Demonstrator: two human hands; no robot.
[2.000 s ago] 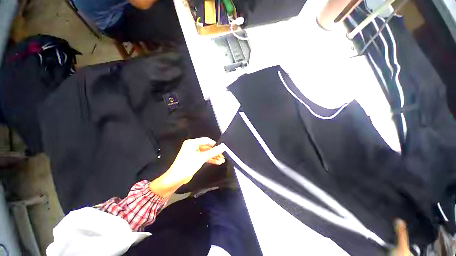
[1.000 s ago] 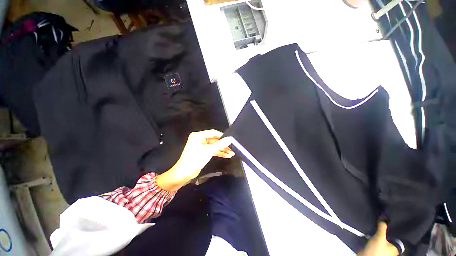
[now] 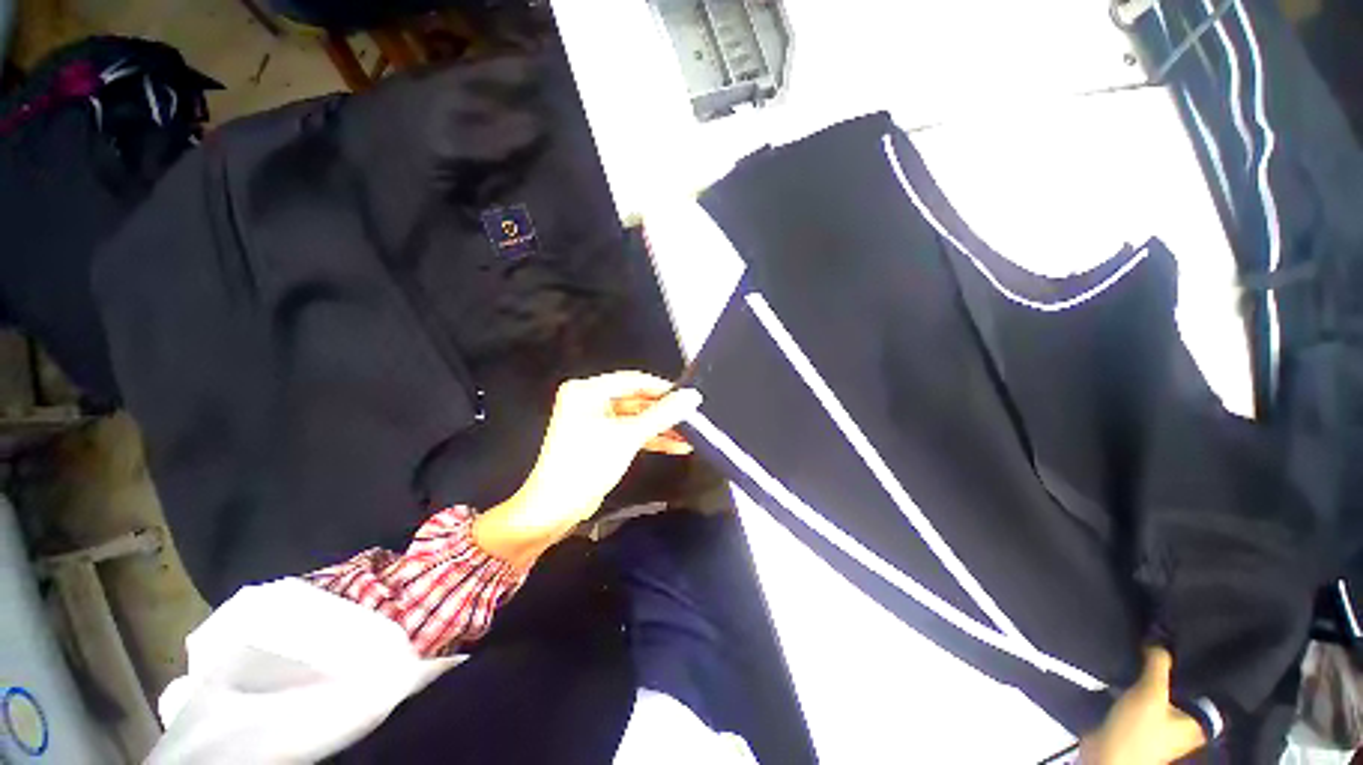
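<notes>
A black garment panel (image 3: 957, 389) with white trim lines lies spread over the white table. My left hand (image 3: 606, 441) pinches its near left corner between thumb and fingers, just at the table's edge. My right hand (image 3: 1148, 720), partly cut off by the bottom edge, holds the panel's lower right part near where the white lines meet; the cloth hides some of its fingers. One white line of trim (image 3: 837, 523) runs along the edge between my two hands.
The white table (image 3: 837, 680) has a grey slotted tray (image 3: 725, 53) set in it at the top. Dark garments (image 3: 314, 299), one with a small square label, are heaped left of the table. More dark cloth with white lines (image 3: 1271, 165) hangs at the right.
Over the two seconds the view has shifted, and the panel has been pulled straighter between my hands. My right hand shows more clearly now. My left hand keeps its pinch.
</notes>
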